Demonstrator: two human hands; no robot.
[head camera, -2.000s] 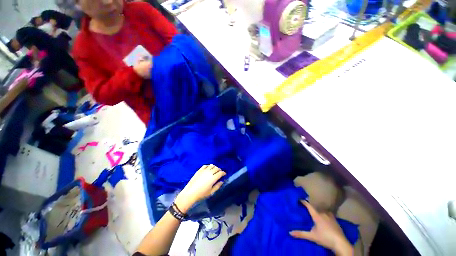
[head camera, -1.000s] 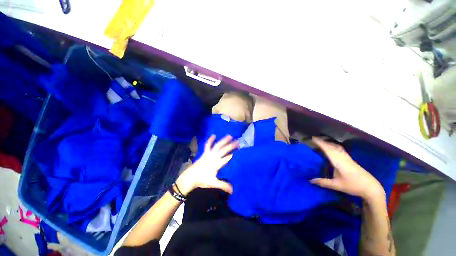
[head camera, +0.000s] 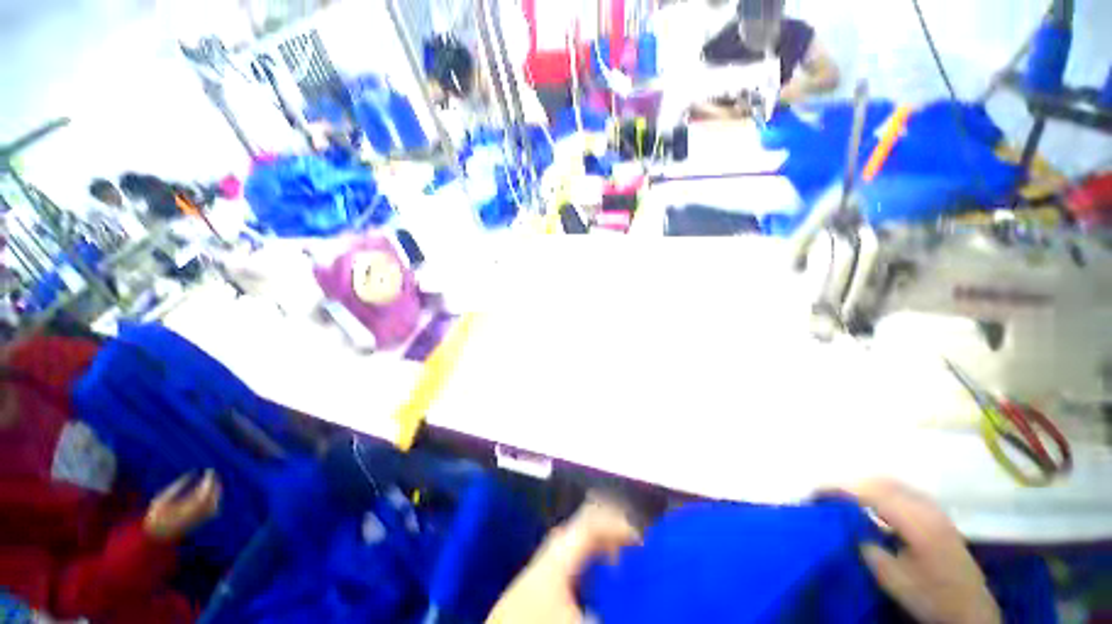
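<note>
A bunched bright blue garment piece (head camera: 744, 563) is between my hands at the bottom of the view, just in front of the white sewing table (head camera: 634, 390). My left hand (head camera: 567, 563) is blurred and grips its left edge. My right hand (head camera: 933, 555) holds its upper right edge, with the fingertips partly hidden by the cloth. Both hands are cut off by the bottom of the frame. Fabric scissors (head camera: 1018, 433) with red and yellow handles lie on the table at the right.
The sewing machine head (head camera: 1000, 293) stands at the right. A purple machine end (head camera: 378, 287) and yellow tape (head camera: 437, 380) are on the left. A person in red (head camera: 104, 573) holds blue cloth beside the blue-filled crate (head camera: 354, 549). Another person sits at the back.
The view has lifted from my lap towards the table and room. The blue piece, earlier lying on my lap under my open hands, is now gripped and raised near the table edge.
</note>
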